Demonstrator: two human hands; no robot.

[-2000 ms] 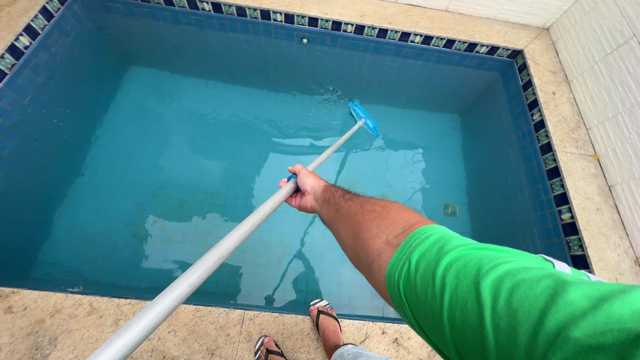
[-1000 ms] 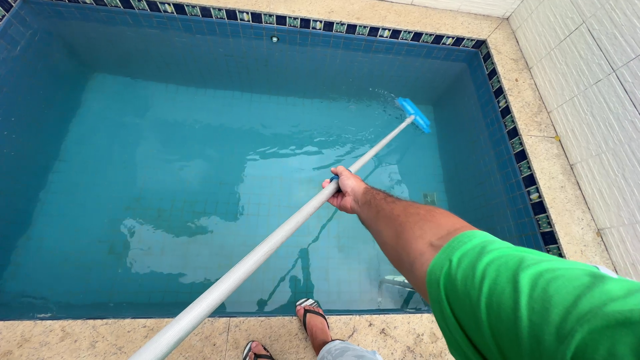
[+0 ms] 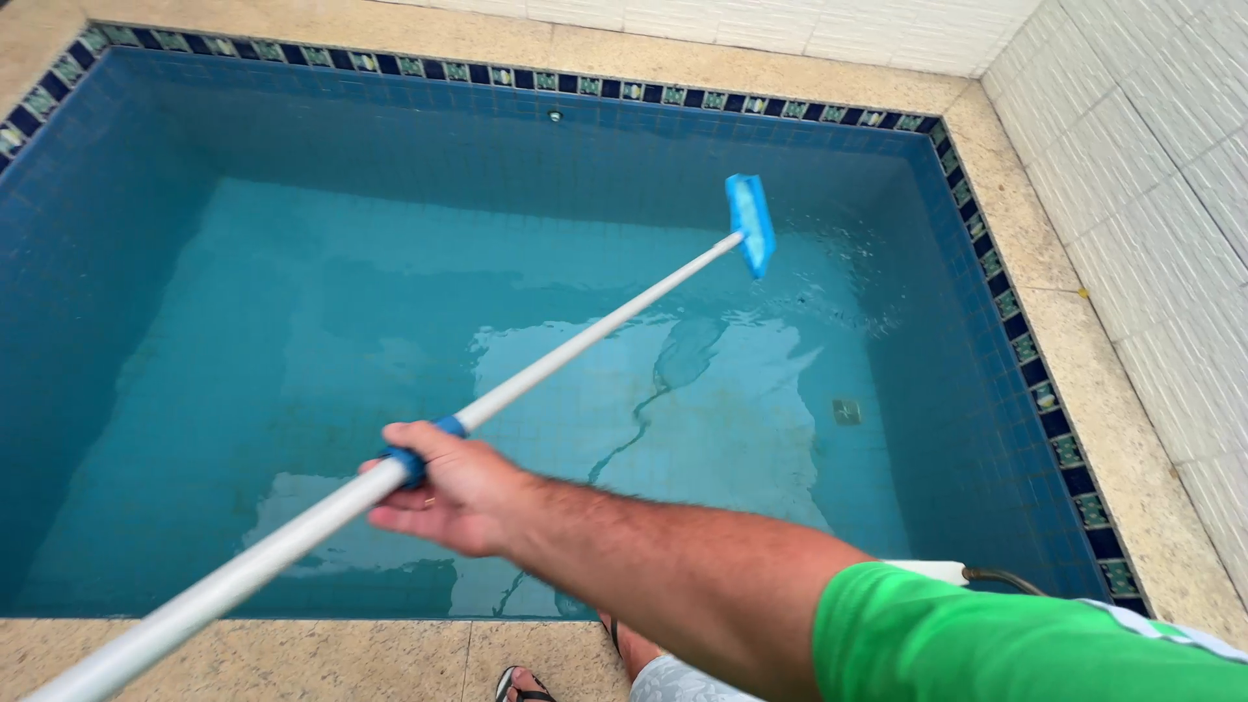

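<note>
My right hand point(image 3: 448, 487) grips a long white telescopic pole point(image 3: 595, 331) at its blue locking collar point(image 3: 450, 426). From the lower left corner the pole slants up over the pool to a blue pool skimmer net point(image 3: 749, 226) at its far end. The skimmer appears raised above the water point(image 3: 322, 322), with its wavy reflection below it and ripples to its right. My left hand is out of view, as is the near end of the pole.
A stone coping point(image 3: 322, 658) borders the pool, and my sandalled feet point(image 3: 526, 684) are at its near side. White textured walls point(image 3: 1160, 175) rise behind and at the right. A white object with a hose point(image 3: 926, 570) shows partly behind my sleeve.
The skimmer was at the water surface among ripples one second ago; now it appears lifted clear of it. My right hand still holds the pole.
</note>
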